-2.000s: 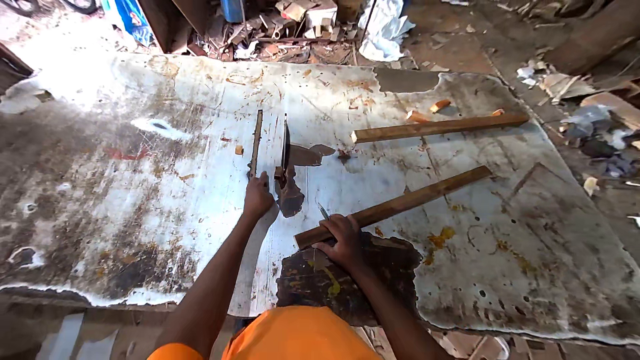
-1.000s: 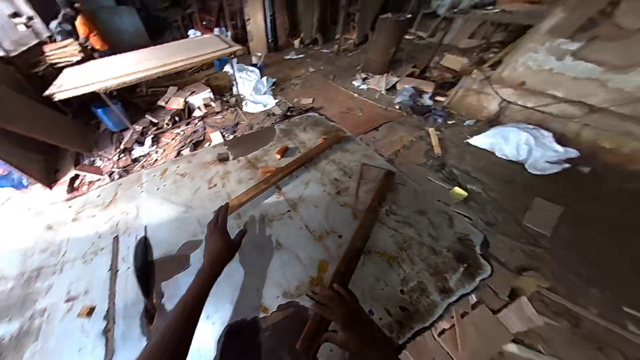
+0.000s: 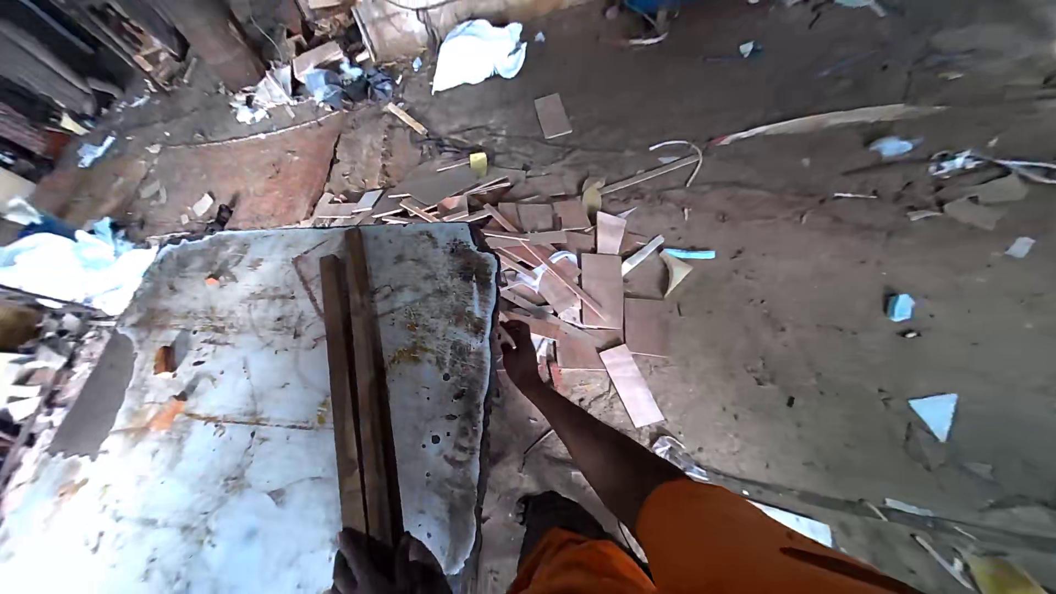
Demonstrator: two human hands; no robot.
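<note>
Two long wooden strips lie side by side on the worn white tabletop [image 3: 247, 478], the left strip [image 3: 340, 371] a little lower at its far end than the right strip [image 3: 369, 371]. At the bottom of the view my left hand [image 3: 384, 565] is closed over the near ends of both strips. Past the table's right edge, my right hand [image 3: 520, 351] hangs with bent fingers beside that edge, above a heap of board offcuts [image 3: 602, 289]. Whether its fingers touch or hold anything is not clear.
Small orange-brown wood pieces [image 3: 165, 359] lie on the table's left part. Offcuts spread on the floor along the table's far right corner. A white sheet [image 3: 478, 56] lies on the ground beyond, and white plastic [image 3: 74, 264] bunches at the left.
The two strips, apart on the table before, now lie together under my left hand. My right hand has left its strip and is beyond the table edge. The view has swung far right.
</note>
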